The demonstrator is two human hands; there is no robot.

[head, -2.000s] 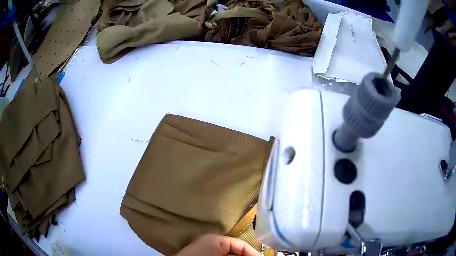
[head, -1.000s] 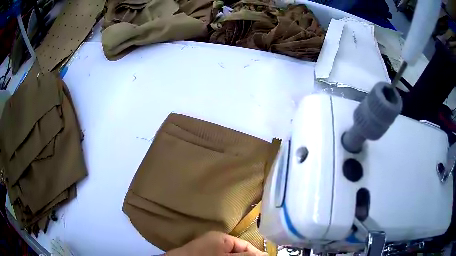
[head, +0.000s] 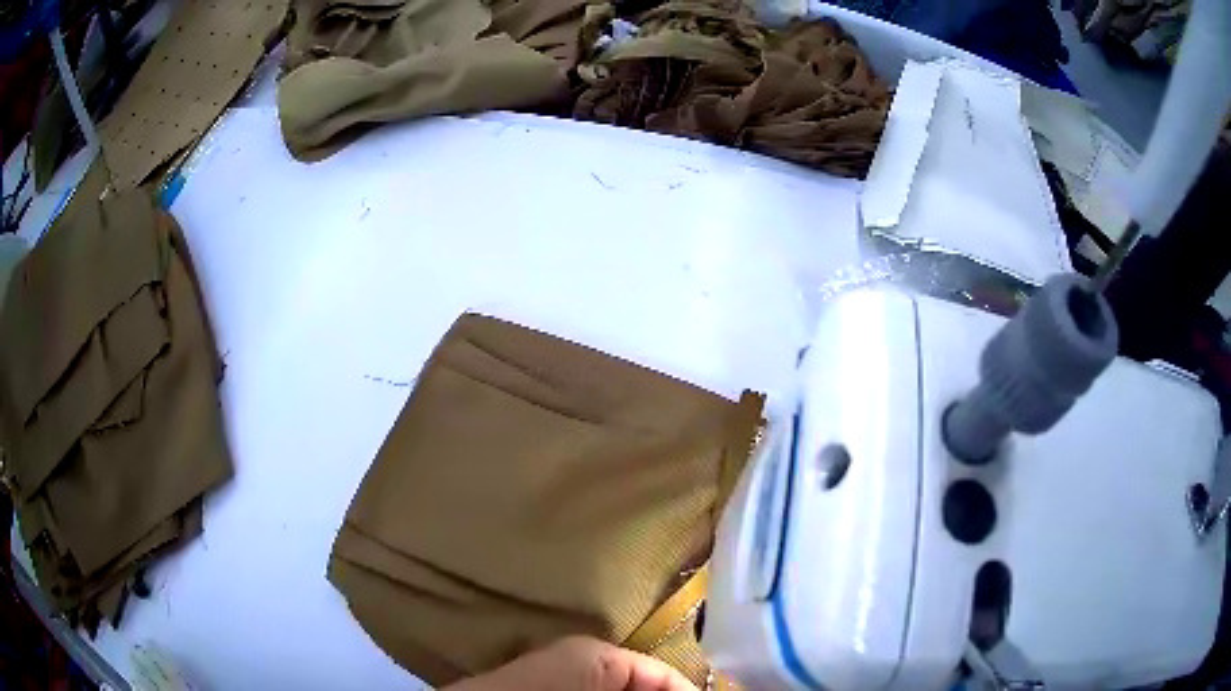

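An olive-brown garment panel (head: 540, 500) with folds lies flat on the white table, left of the white sewing machine head (head: 864, 500). A narrow brown strip, perhaps zipper tape (head: 668, 612), runs along its lower right part towards the machine. My left hand (head: 581, 667) rests on the panel's lower edge at the bottom of the picture, partly cut off, its fingers pointing towards the machine. Whether its fingers grip the cloth cannot be told. The needle and presser foot are hidden under the head. My right hand is not in view.
A stack of cut brown panels (head: 115, 392) lies at the left table edge, with a dotted panel (head: 189, 88) behind it. A heap of brown pieces (head: 729, 81) lies at the far edge. A white folded packet (head: 965, 169) sits behind the machine.
The view has shifted slightly, so the machine head appears farther right and lower. The panel and my left hand look nearly unchanged.
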